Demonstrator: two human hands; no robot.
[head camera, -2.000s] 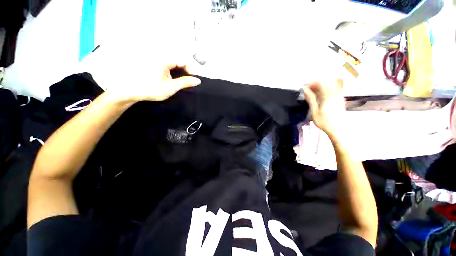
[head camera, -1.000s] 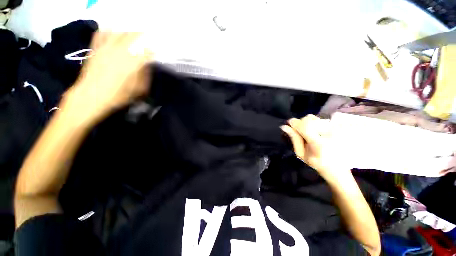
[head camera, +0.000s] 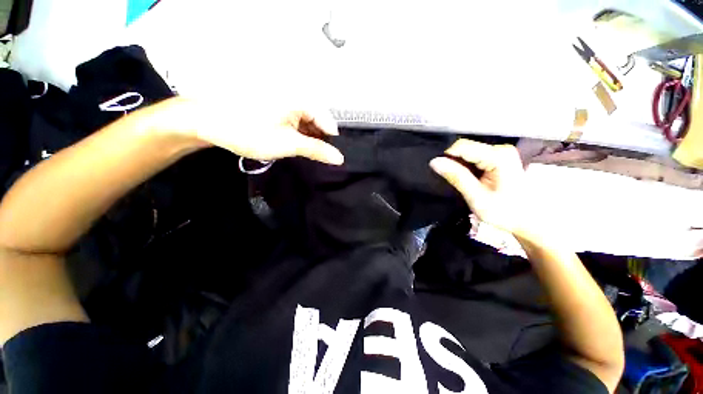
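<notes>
A black garment (head camera: 385, 158) is stretched between my two hands at the front edge of the white table. My left hand (head camera: 281, 140) grips its upper edge between thumb and fingers. My right hand (head camera: 489, 181) pinches the same edge a little to the right. A thin pale line shows on the cloth below my hands. A white loop (head camera: 254, 165) shows just under my left hand. The lower part of the garment merges with my black shirt and cannot be told apart.
The white table (head camera: 462, 61) has a ruler strip (head camera: 378, 117) along its front edge. Thread snips (head camera: 598, 65), tan scraps (head camera: 604, 98) and red-handled scissors (head camera: 671, 104) lie at its right. Folded pale pink pieces (head camera: 609, 208) lie beside my right hand. Black garments (head camera: 116, 73) are heaped at left.
My left hand has moved right and is no longer blurred. My right hand has risen slightly to the table edge. My hands are closer together on the cloth, and the view has shifted.
</notes>
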